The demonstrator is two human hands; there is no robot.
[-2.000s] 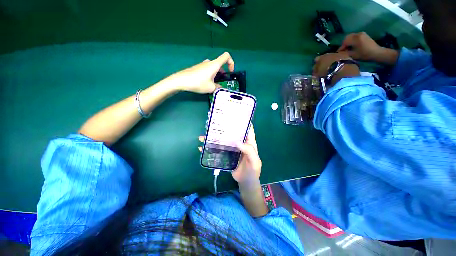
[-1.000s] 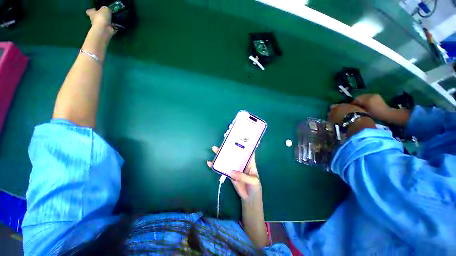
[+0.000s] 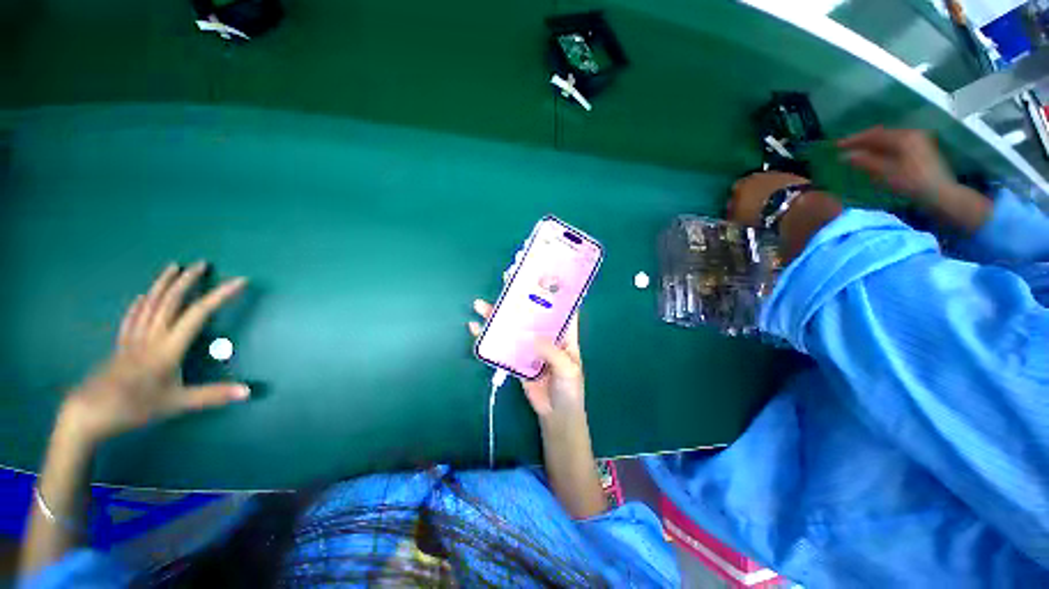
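My right hand holds the smartphone, its screen lit pink with a small dark button. The white phone cable runs from its bottom edge toward me. My left hand is open with fingers spread over the mat at the left, slightly blurred. A white round disc lies between its thumb and fingers, and I see no grip on it. A module in a black housing with a white tab lies beyond the phone. Another module lies at the top left, cut by the edge.
A neighbouring worker's blue sleeve and hands are at the right, beside a module. A clear plastic parts box and a second white disc lie right of the phone. A white rail edges the green bench.
My left hand has left the module at the top left and come down to the near left, fingers spread. The white disc there now shows. The phone stays in my right hand.
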